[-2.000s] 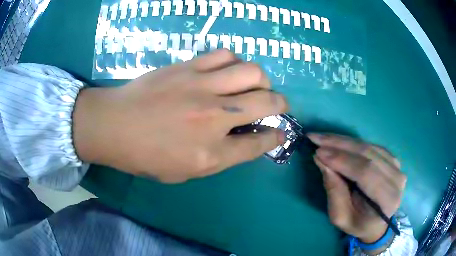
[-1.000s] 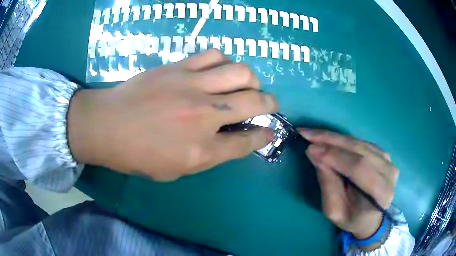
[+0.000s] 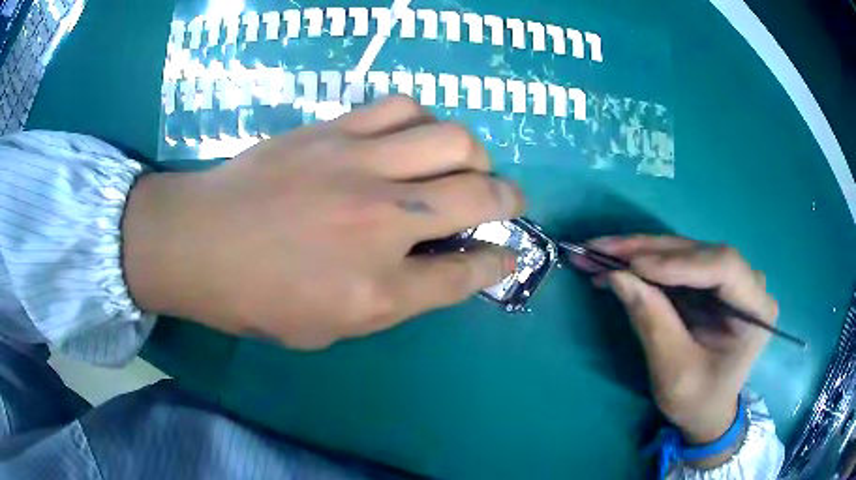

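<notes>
The watch housing with circuit board (image 3: pixel 514 267) lies on the green mat, its left part hidden under my left hand (image 3: pixel 319 225). My left thumb and index finger grip it from the left, the thumb over its inner side. My right hand (image 3: pixel 699 323) holds slim dark tweezers (image 3: pixel 671 289), their tips at the housing's right edge. Whether the tips hold a sticker is too small to tell. The clear sticker sheet (image 3: pixel 627 141) with two rows of white L-shaped stickers (image 3: pixel 497 94) lies beyond my hands.
The green mat (image 3: pixel 422 403) bears a wide white line (image 3: pixel 798 94) curving at the right and a thinner one crossing under the sheet. A dark glossy heap (image 3: pixel 831 422) is at the right edge. White gridded sheets (image 3: pixel 23 70) stand at the upper left.
The tweezers have swung to a flatter angle and their back end now points further right. My right hand has turned and its fingers have drawn back slightly from the housing. My left hand keeps its hold.
</notes>
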